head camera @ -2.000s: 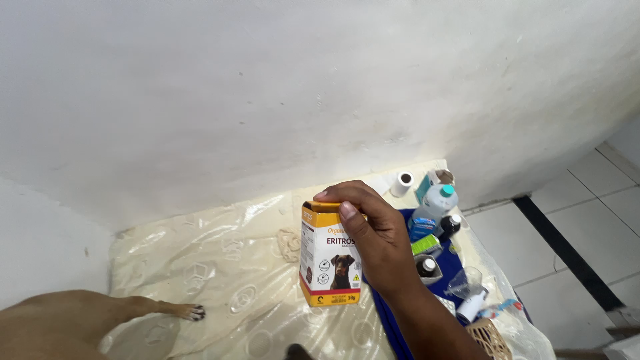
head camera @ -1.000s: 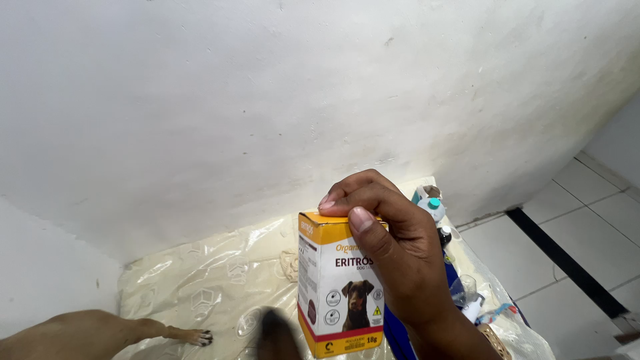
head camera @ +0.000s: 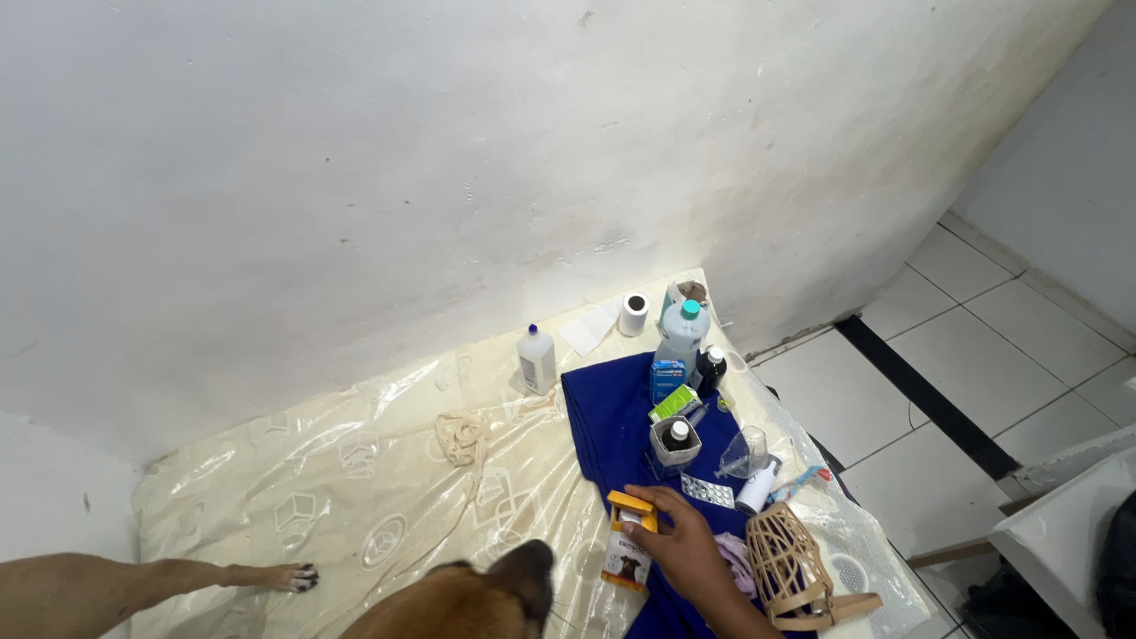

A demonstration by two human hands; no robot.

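Observation:
My right hand (head camera: 679, 541) grips the top of a small white, yellow and red carton (head camera: 628, 552) with a dog pictured on it. Its yellow top flap looks raised, with something white just inside. The carton is low over the edge of a dark blue cloth (head camera: 603, 408). Beside it on the left is the dark muzzle of a brown dog (head camera: 444, 603), whose foreleg (head camera: 213, 575) lies across the plastic-covered mattress (head camera: 346, 470). A boxed dark bottle with a white cap (head camera: 678, 437) and a blister pack (head camera: 707, 491) are near my fingers. My left hand is out of view.
A basket muzzle (head camera: 788, 559) lies right of my wrist. Behind stand a clear bottle with a blue cap (head camera: 537, 359), a paper roll (head camera: 633, 315), a teal-capped bottle (head camera: 683, 333), a blue box (head camera: 667, 382) and a green box (head camera: 674, 404). The wall rises beyond the mattress.
My right hand has lowered the carton toward the blue cloth, and its top flap now looks raised. The dog's head has come into view beside it. The view has shifted to show more objects.

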